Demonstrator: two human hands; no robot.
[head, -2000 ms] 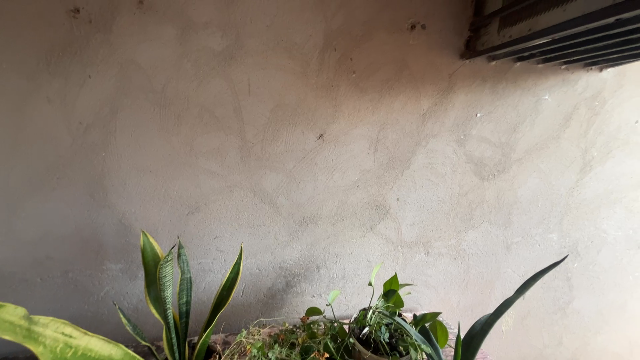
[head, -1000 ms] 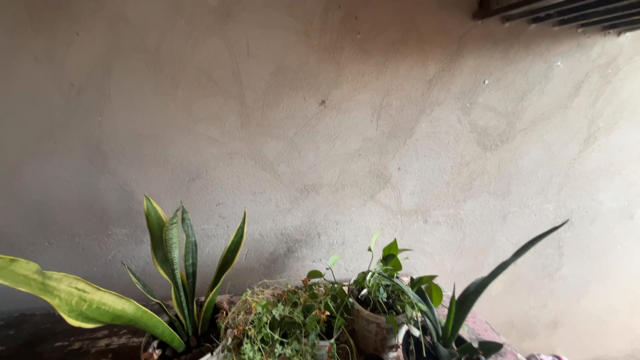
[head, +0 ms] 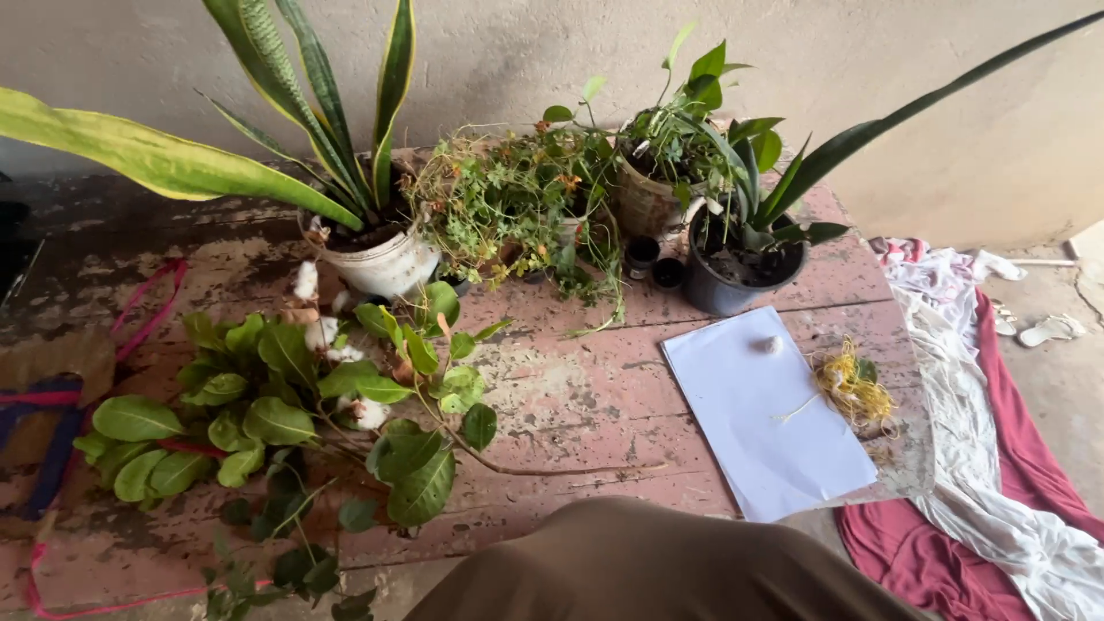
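Observation:
Neither of my hands is in view. Leafy cut branches lie on the left half of a worn pink wooden table, with white cotton bolls among them. Toward the right edge rest white paper sheets, and a small white cotton tuft sits on top. Beside the sheets is a tangle of yellow strands, partly over their edge. Along the wall stand a snake plant in a white pot, a trailing plant, a leafy plant in a pale pot and a long-leaved plant in a dark pot.
Two small black containers stand between the pots. Pink ribbon runs along the left side. White cloth and dark red cloth hang or lie past the table's right edge, near sandals on the floor. Brown fabric fills the bottom centre.
The view has tilted far down from the wall. The tabletop, cut branches, paper sheets and cloths now show; the dark slatted thing at the upper right has left the view.

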